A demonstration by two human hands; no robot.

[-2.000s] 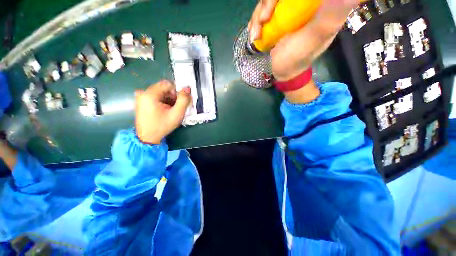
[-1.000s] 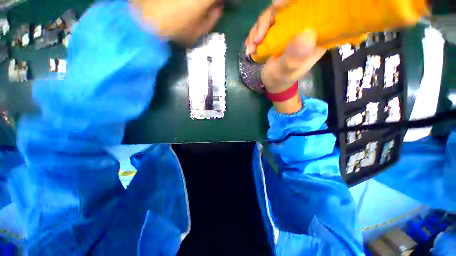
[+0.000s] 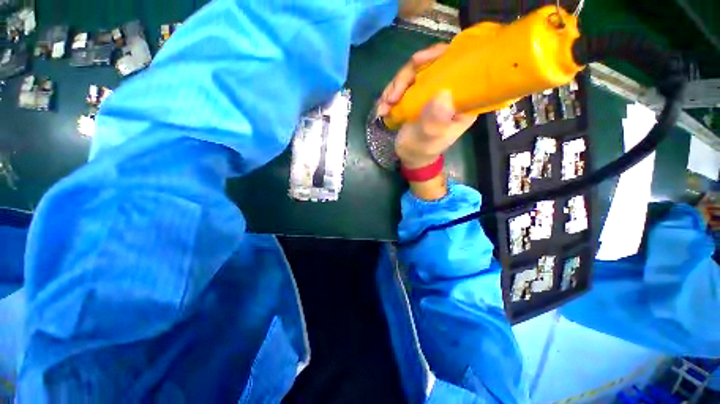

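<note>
My right hand (image 3: 430, 118) is shut on the yellow-orange electric screwdriver (image 3: 497, 63), its nose over the round screw dish (image 3: 382, 142), which the hand partly hides. A silver-white phone middle frame (image 3: 320, 158) with a dark strip lies on the green mat left of the dish. My left sleeve covers its upper left part. My left arm reaches up and across past the frame. Only a small part of my left hand (image 3: 416, 8) shows at the top edge, so its fingers and anything in them are hidden.
The black component tray (image 3: 545, 189) with silver-white boards lies at the right. The black screwdriver cable (image 3: 631, 162) crosses it and my right sleeve. Loose boards (image 3: 95, 49) lie at the left. A white sheet (image 3: 631, 189) and another person's blue sleeve (image 3: 671, 260) are beyond the tray.
My left hand has left the phone frame and moved up and right to the top edge. My right hand still holds the screwdriver at the dish. The camera view has shifted.
</note>
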